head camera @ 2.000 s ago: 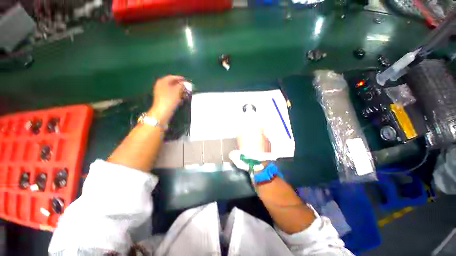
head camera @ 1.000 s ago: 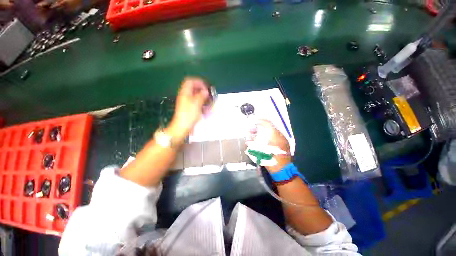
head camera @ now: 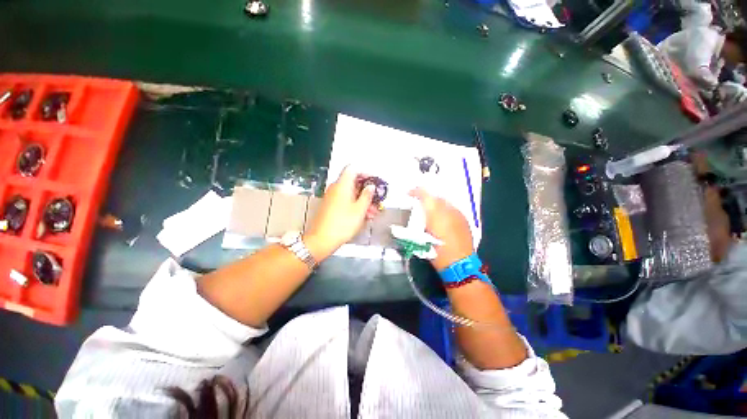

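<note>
My left hand holds a dark round module by its rim over the white paper sheet. My right hand is closed around a white syringe with a green cap, beside the module. A clear hose runs from the cap over my right wrist. The syringe's tip is too small to make out. A second round module lies on the paper beyond my hands. A blue stick lies on the paper's right side.
A red compartment tray with several modules stands at left. Flat beige pads and a folded white paper lie near the front edge. A plastic-wrapped strip and a black controller are at right. Another person's sleeve shows far right.
My left hand has come down and right with its module, close to my right hand. The view has shifted, and the tray and pads show differently. My right hand still holds the syringe.
</note>
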